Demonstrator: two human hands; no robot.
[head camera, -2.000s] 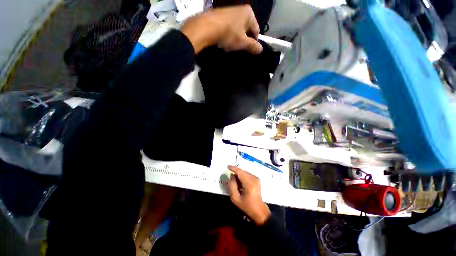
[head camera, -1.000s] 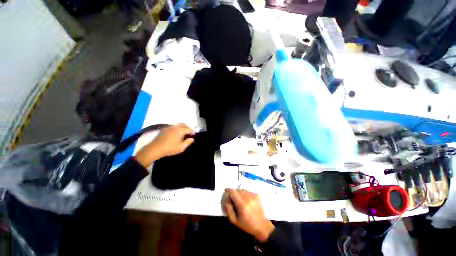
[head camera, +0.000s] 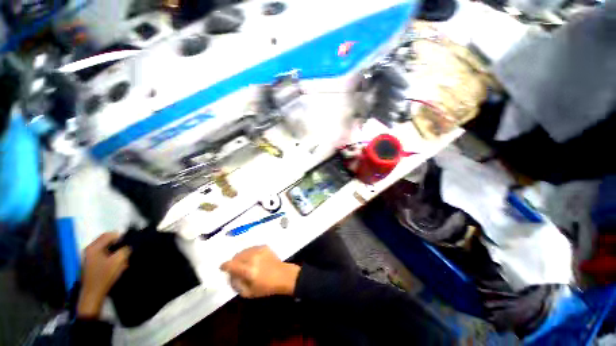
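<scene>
A black fabric piece (head camera: 152, 274) lies on the left part of the white table, in front of the sewing machine head (head camera: 202, 111). My left hand (head camera: 105, 265) is at the fabric's left edge, with its fingers curled on a dark fold. Blur hides the exact grip. My right hand (head camera: 260, 272) is at the table's front edge, right of the fabric. Its fingers are curled in and nothing shows in them. More black fabric (head camera: 138, 196) lies behind, toward the left end of the machine.
A blue slim tool (head camera: 255, 224), a white disc with dark centre (head camera: 271, 202), a lit smartphone (head camera: 319, 189) and a red cone (head camera: 379, 159) lie along the table (head camera: 209, 301). A light-blue cover (head camera: 19, 169) is at far left. Crates and fabric scraps (head camera: 517, 223) are at right.
The view has swung right, showing the machine head and the crates. My left hand has gone from the far end of the fabric to its near left side. My right hand remains near the table's front edge.
</scene>
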